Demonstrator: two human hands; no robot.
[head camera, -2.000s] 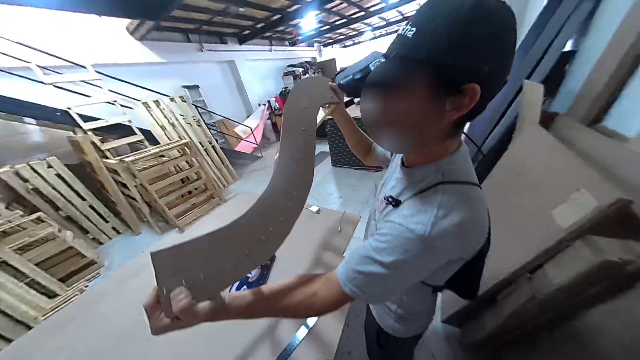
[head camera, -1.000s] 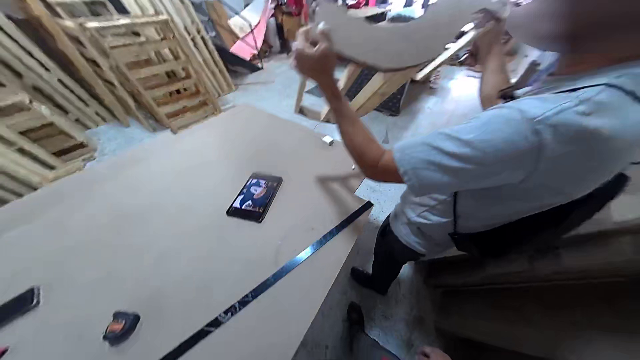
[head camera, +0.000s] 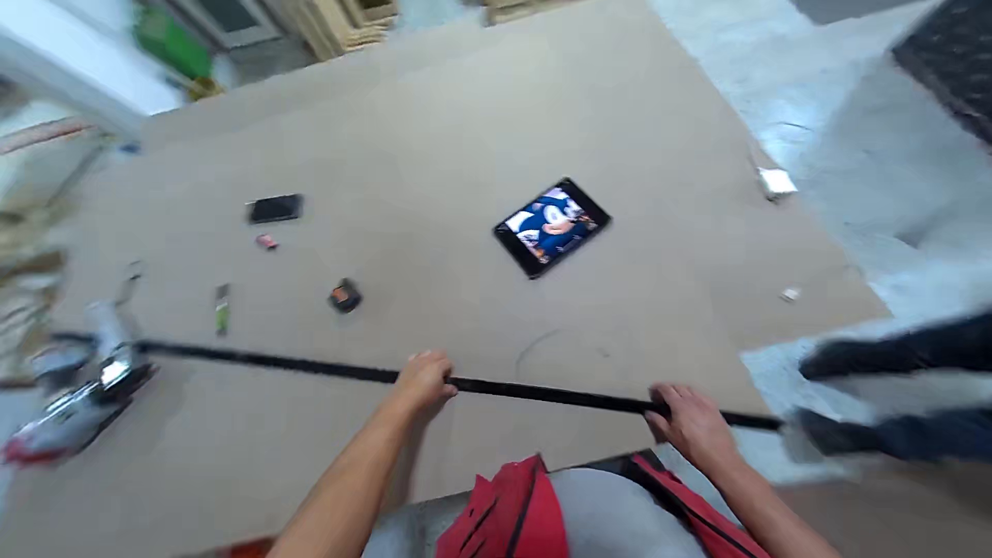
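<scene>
A long dark straightedge bar (head camera: 535, 392) lies across the large brown sheet (head camera: 434, 155) on the work surface. Near the bar's middle, my left hand (head camera: 425, 384) grips it, and my right hand (head camera: 692, 422) is closed around it toward its right end. Beyond the bar is a tablet (head camera: 552, 227) with a cartoon picture on its screen. A black and orange tape measure (head camera: 344, 296) sits to the left, with a green-tipped knife-like tool (head camera: 222, 308) beside it. The bar's left end passes by a blurred power tool (head camera: 85, 403).
A dark phone (head camera: 275, 208) and a small red object (head camera: 266, 242) lie on the sheet's left part. Small white objects, one a block (head camera: 776, 184), are near the right edge. A person's legs (head camera: 907, 349) stand at the right. Wooden pallets (head camera: 341, 27) are behind.
My hands have come into view, holding the bar, which before lay slanted near the sheet's edge. The view has swung down and left, and the co-worker with the curved panel is mostly out of view.
</scene>
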